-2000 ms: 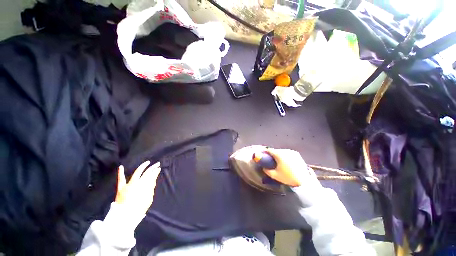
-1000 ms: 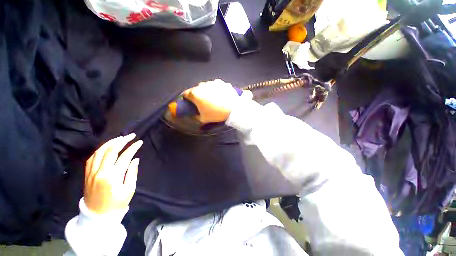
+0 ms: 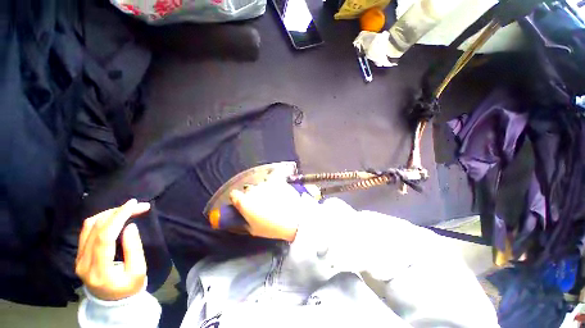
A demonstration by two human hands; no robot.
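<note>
The dark garment piece point(image 3: 192, 166) lies on the pressing table in front of me, with folds on its left part and a thin thread at its top right corner. My right hand point(image 3: 266, 208) grips the handle of the steam iron point(image 3: 247, 179), whose pointed soleplate rests on the cloth, tip towards the lower left. The iron's underside is hidden. My left hand point(image 3: 112, 250) is at the lower left, with thumb and fingers apart, over or beside the dark cloth. Whether its fingertips touch or pinch the cloth is hard to tell.
Pile of garments point(image 3: 38, 128) at left. White plastic bag point(image 3: 192, 9), dark block point(image 3: 224, 41), smartphone point(image 3: 299, 24), orange fruit point(image 3: 372, 20), small cutter point(image 3: 364, 66) and tissue point(image 3: 378, 49) at the back. Ribbed hose point(image 3: 346, 176) runs right; purple-black garments point(image 3: 513, 147) hang beyond it.
The iron has moved towards me, off the garment's far edge, uncovering its top corner. My left hand has moved left and towards me. The view has shifted slightly.
</note>
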